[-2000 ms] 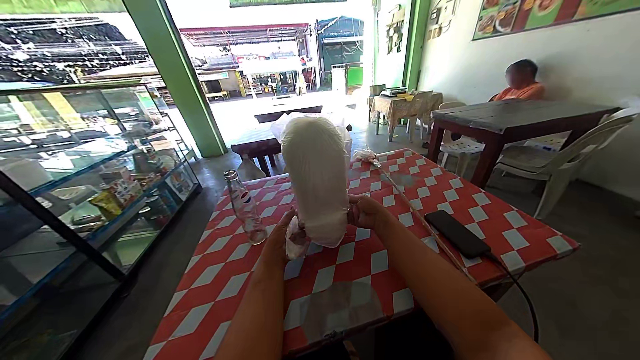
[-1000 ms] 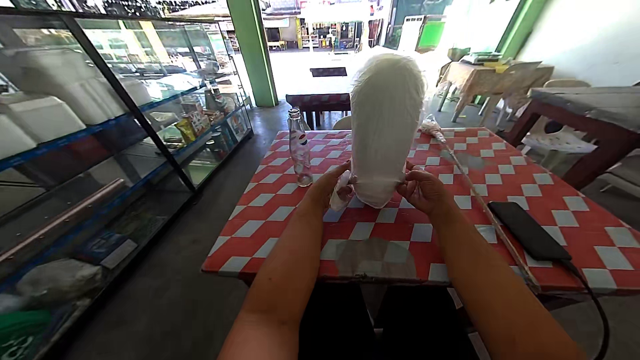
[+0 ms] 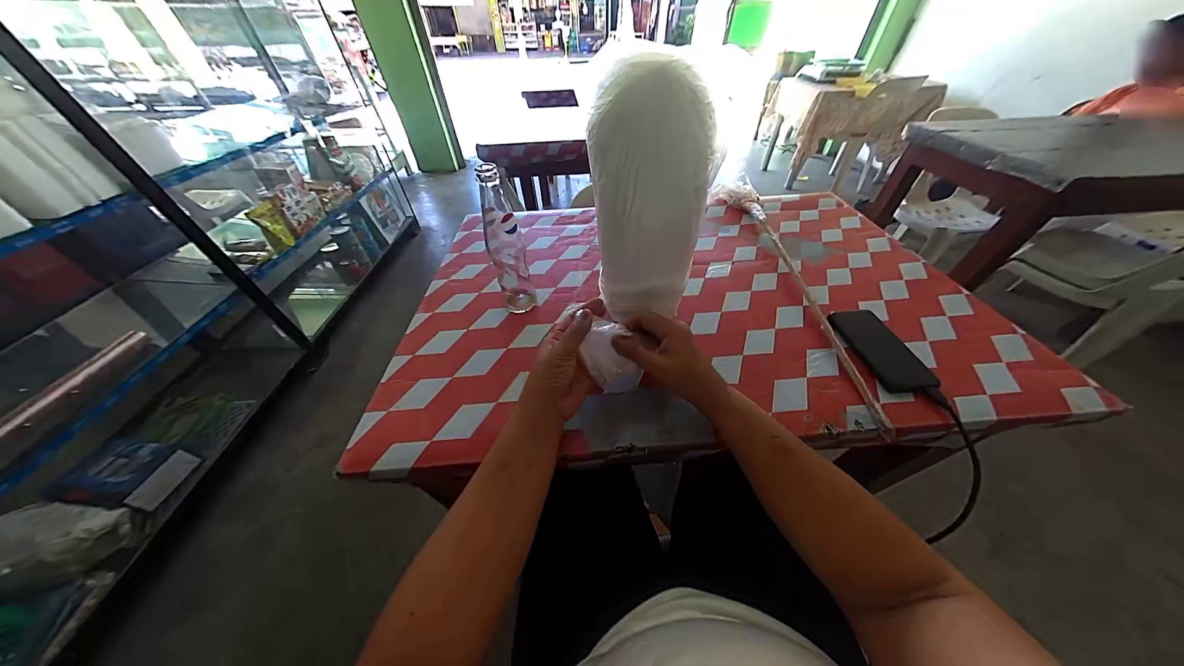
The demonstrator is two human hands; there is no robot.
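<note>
A tall, rounded white bundle in clear plastic [image 3: 652, 176] stands upright on the table with the red and white checked cover [image 3: 481, 370]. My left hand [image 3: 562, 361] grips gathered clear plastic [image 3: 610, 356] at the near side of the bundle's base. From the right, my right hand [image 3: 668, 356] pinches the same plastic between thumb and fingers. What the white bundle consists of cannot be told. Left of it stands an empty glass Pepsi bottle [image 3: 507, 245]. A thin stick [image 3: 814, 305] with plastic bunched at its far end lies to the right.
Beside the stick lies a black phone or power bank [image 3: 883, 350] with a black cable [image 3: 967, 462] hanging over the table edge. A glass display case [image 3: 185, 203] runs along the left. A dark wooden table [image 3: 1045, 153] and plastic chairs are at the right, where a person sits [image 3: 1138, 88].
Both hands have come closer together at the near side of the bundle's base, where gathered plastic now shows between them. The view has turned and tilted down.
</note>
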